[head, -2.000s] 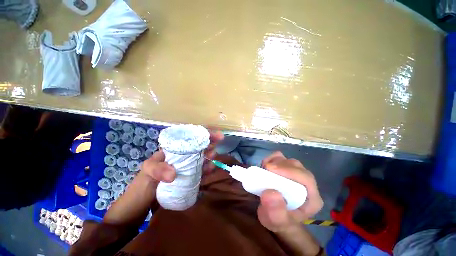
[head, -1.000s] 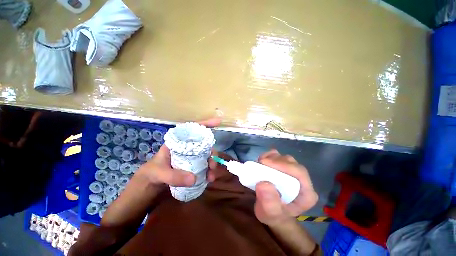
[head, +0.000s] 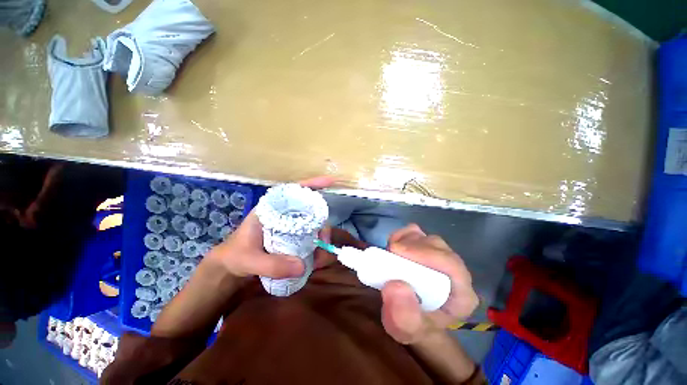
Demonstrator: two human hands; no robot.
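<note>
My left hand (head: 252, 252) is shut around a pale grey gathered fabric tube (head: 290, 214) above my lap, with its ruffled open end up. The fingers behind the tube are mostly hidden. My right hand (head: 433, 282) grips a white glue bottle (head: 395, 274), tilted so its green-blue nozzle points at the tube's right side, just below the ruffled ring. The needle tip is too small to tell whether it touches. Loose grey pieces (head: 79, 94) lie at the left of the table, one bent piece (head: 162, 45) beside an upright-looking one.
The shiny tan table (head: 301, 113) spans the front. A blue crate (head: 135, 248) of round-ended pieces stands left of my lap, with a lower crate of cream pieces (head: 83, 342) beyond. A red stool (head: 546, 312) is at right. Dark clothing of a person (head: 45, 248) shows at left.
The tube has shifted slightly right and tipped so its open end faces me more. My left hand's grip has moved around it. The bottle stays at its right side, its nozzle slightly lower than a second ago.
</note>
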